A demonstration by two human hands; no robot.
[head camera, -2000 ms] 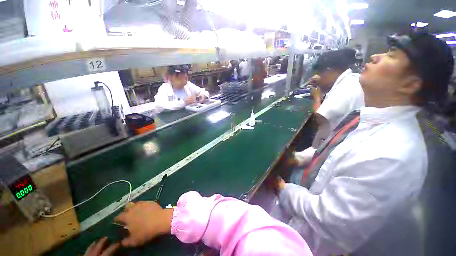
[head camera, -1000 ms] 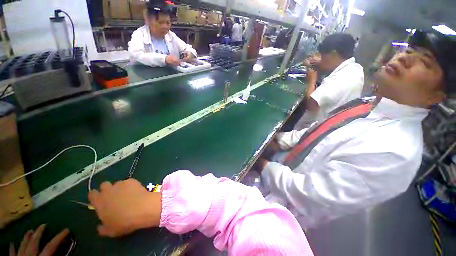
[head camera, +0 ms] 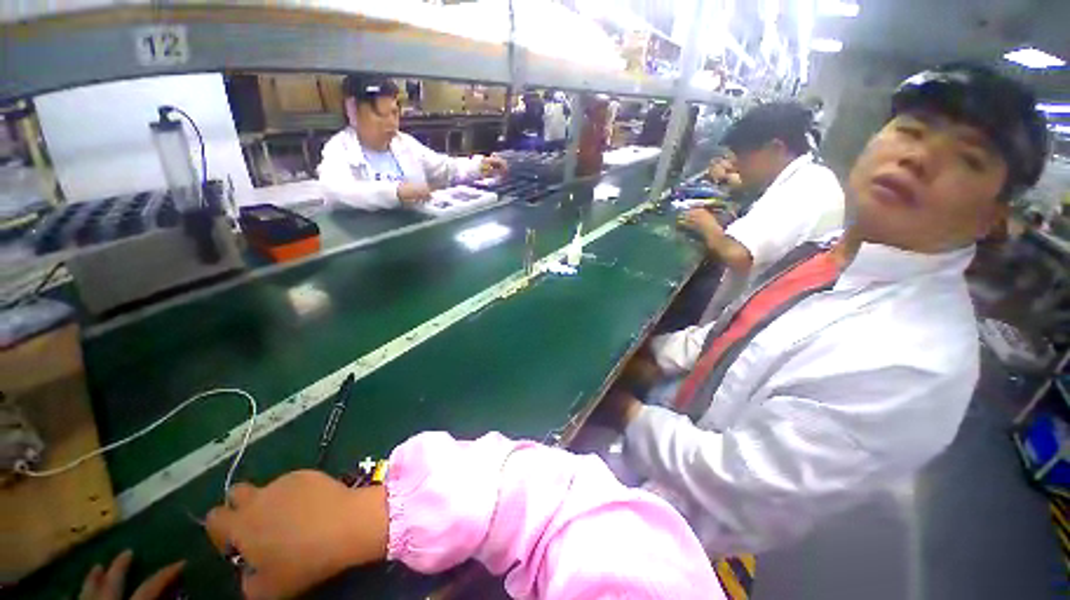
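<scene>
My right hand [head camera: 293,530], in a pink sleeve, is closed around a slim test probe [head camera: 196,518]; only its thin tip shows beyond the fingers. A thin white cable [head camera: 176,410] curves from the left to this hand. A small shiny dark part shows under the fingers, too hidden to name. My left hand [head camera: 131,583] is cut off by the bottom edge; only some fingers show, and what it holds cannot be seen. A black pen-like tool [head camera: 337,420] lies on the green surface [head camera: 469,358] beyond my right hand.
A whitish strip [head camera: 387,354] runs along the bench. A wooden board [head camera: 53,481] is at left. A black-and-orange box [head camera: 279,232] stands across the bench. A person in white [head camera: 821,387] stands close at right; others work farther along. A yellow-black item [head camera: 378,471] lies by my cuff.
The view has shifted over the last two seconds. My right hand stays over the near bench with the cable at it. My left hand shows less than one second ago. The near person's head has turned.
</scene>
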